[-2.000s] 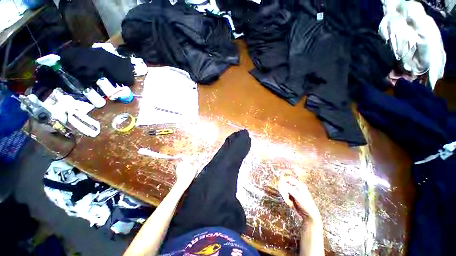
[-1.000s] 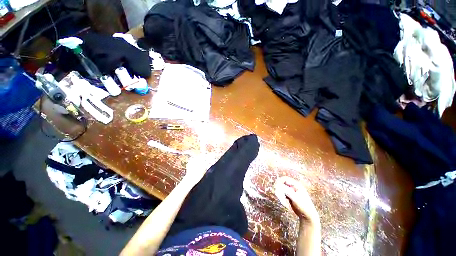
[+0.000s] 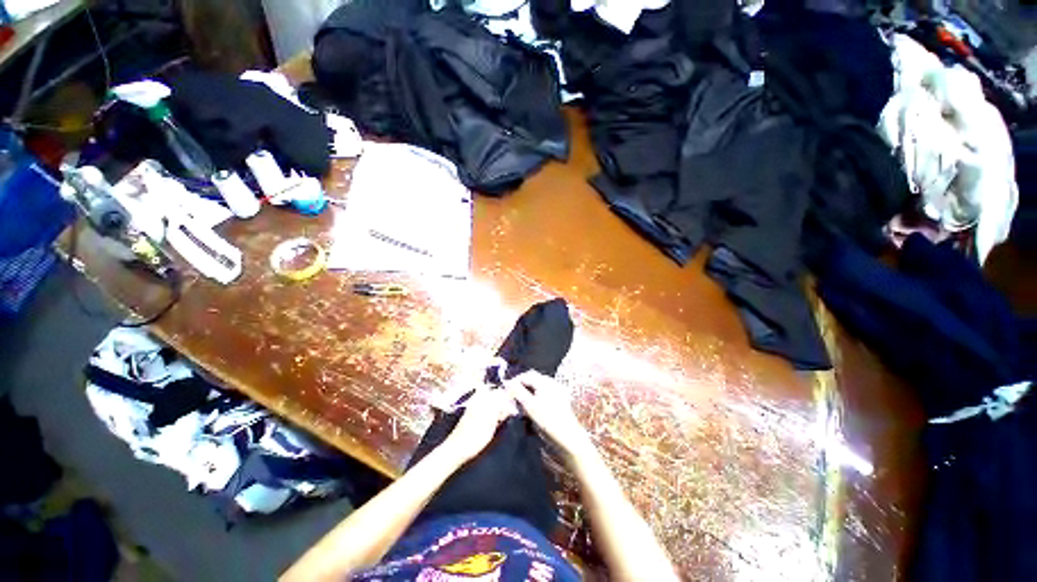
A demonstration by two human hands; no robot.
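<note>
A black cut-piece bundle (image 3: pixel 539 337) lies on the brown table (image 3: pixel 637 330), its rounded end pointing away from me and its near end at my body. A white tie strip (image 3: pixel 453 398) goes across the bundle near its far end, where the cloth looks gathered. My left hand (image 3: pixel 489 412) is on the strip at the bundle's left side. My right hand (image 3: pixel 541 402) is close beside it, its fingers at the strip over the bundle. The fingertips are small and bright, so the exact hold on the strip is hard to see.
A paper sheet (image 3: pixel 407 211), tape roll (image 3: pixel 298 258), thin yellow-dark tool (image 3: pixel 378 290) and thread cones (image 3: pixel 237 194) are at left. Black garment pieces (image 3: pixel 739 171) lie at the far side. A navy bundle (image 3: pixel 967 341) is at right. Fabric scraps (image 3: pixel 188 426) lie below the left edge.
My right hand has moved left from the table to the bundle, meeting my left hand. The white strip now crosses the bundle instead of lying on the table at its left.
</note>
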